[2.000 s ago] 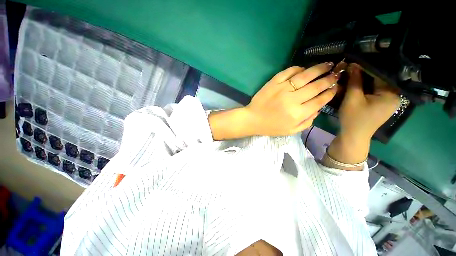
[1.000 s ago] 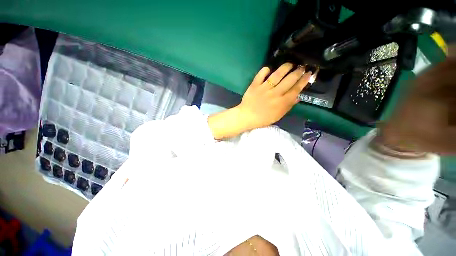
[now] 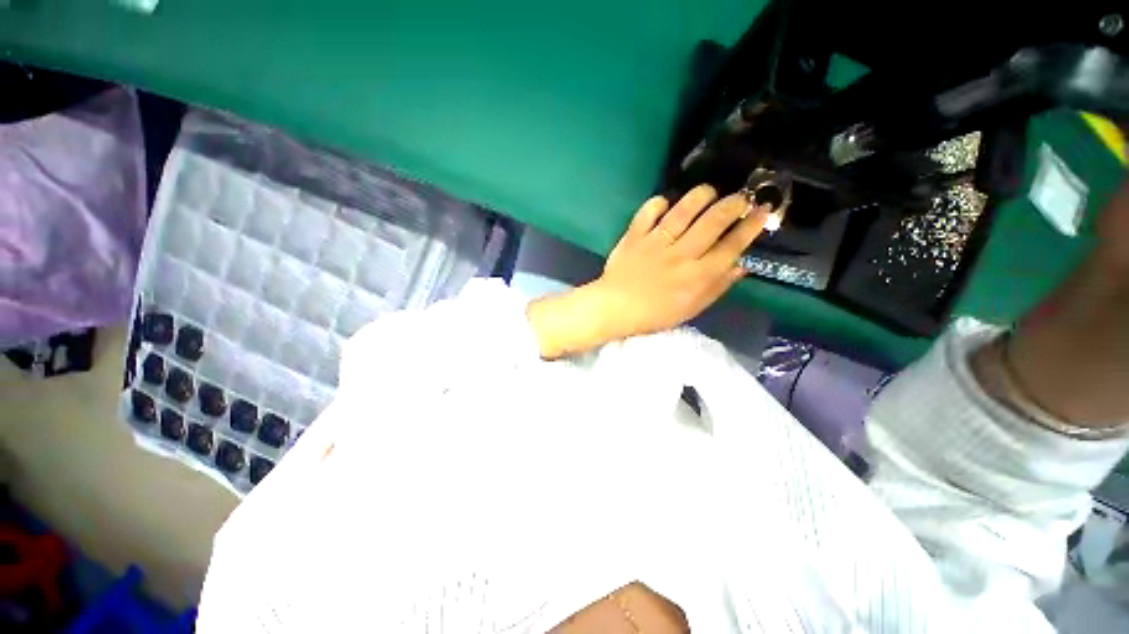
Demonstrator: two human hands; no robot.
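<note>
The black hand press (image 3: 811, 74) stands at the upper right, with a shiny metal plunger (image 3: 852, 145) in its middle. A ring-like watch case (image 3: 768, 192) with a shiny rim and dark centre sits under the press. My left hand (image 3: 679, 263) lies palm down, its fingertips touching the near left side of the case. My right hand (image 3: 1096, 310) is blurred and cut off by the right edge; its fingers are out of the picture. The black parts tray (image 3: 867, 273) right of the case holds glittering pieces.
A clear blister tray (image 3: 266, 266) with dark pieces in some pockets is at the left. A pale purple sheet (image 3: 62, 217) hangs at the far left. A small whitish packet (image 3: 1059, 190) lies on the green mat (image 3: 495, 112), near a yellow line at the right edge.
My right hand has left the fingertips of my left hand and moved right, to the picture's edge. My left hand has stayed at the case, which now shows. The parts tray is uncovered.
</note>
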